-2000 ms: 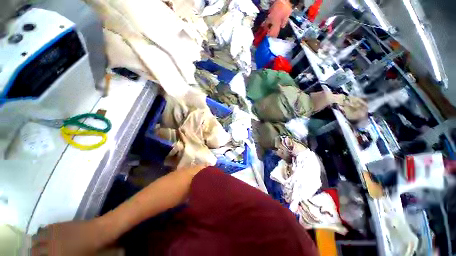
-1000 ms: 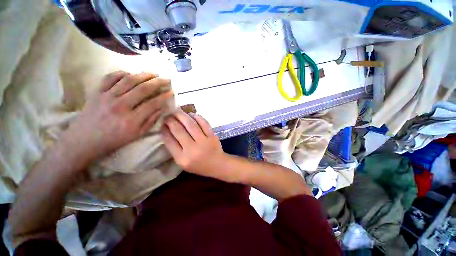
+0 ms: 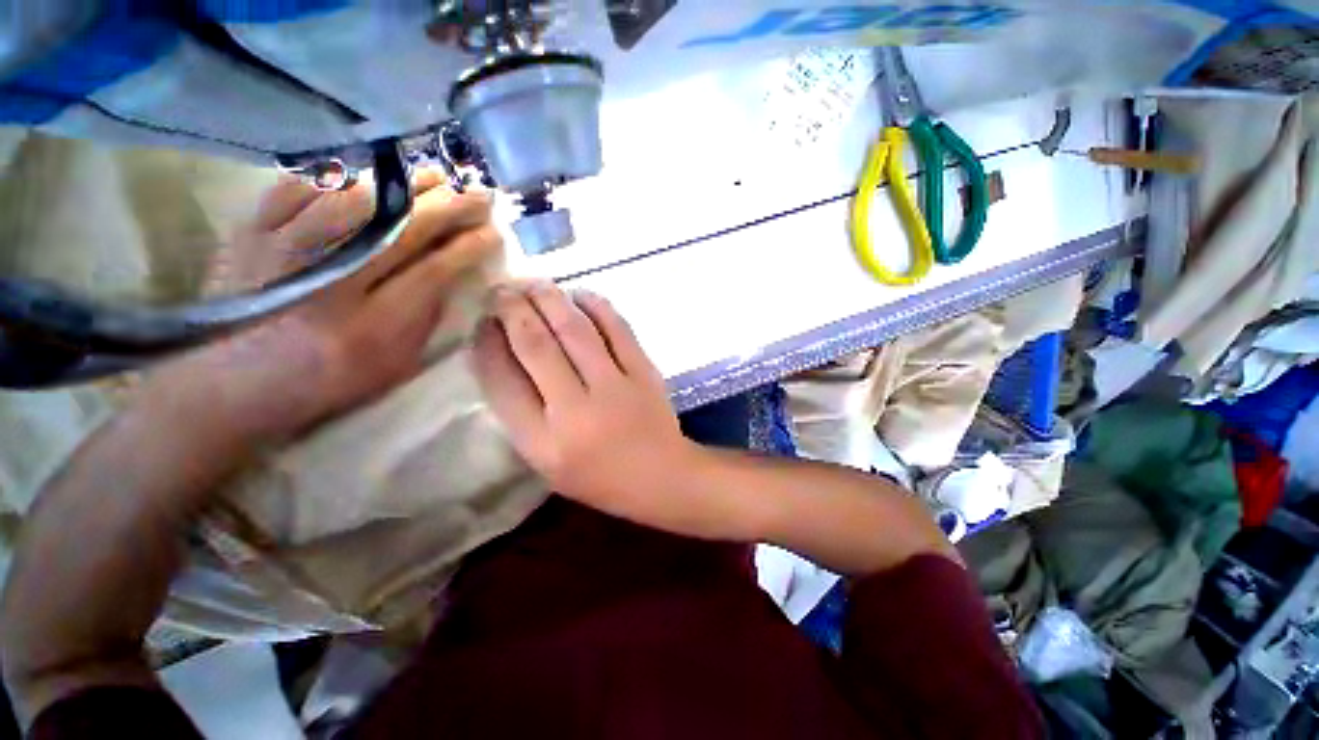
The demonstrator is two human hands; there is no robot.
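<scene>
Beige cloth [image 3: 383, 470] lies bunched over the table's left part and the wearer's lap. My left hand [image 3: 355, 325] lies on it below the machine head, fingers stretched towards the needle area, partly hidden behind a dark curved machine part. My right hand [image 3: 586, 390] is beside it, fingers close together on the cloth's right edge. Both hands press or hold the cloth; the fingertips' exact grip cannot be told. The white sewing machine head [image 3: 781, 26] crosses the top, with round metal parts [image 3: 528, 123] above the hands. The needle itself cannot be made out.
Scissors with yellow and green handles [image 3: 926, 203] lie on the white table [image 3: 752, 231], right of the hands. A wooden-handled tool [image 3: 1143, 159] is at the table's right end. A grey marked strip [image 3: 897, 311] follows the front edge. Beige pieces [image 3: 940, 383] lie below, near a blue crate [image 3: 1044, 383].
The view has swung from the table's right side to the machine, then moved closer to the head. Since one second ago, both hands remain on the cloth, my left fingers now partly behind the machine part.
</scene>
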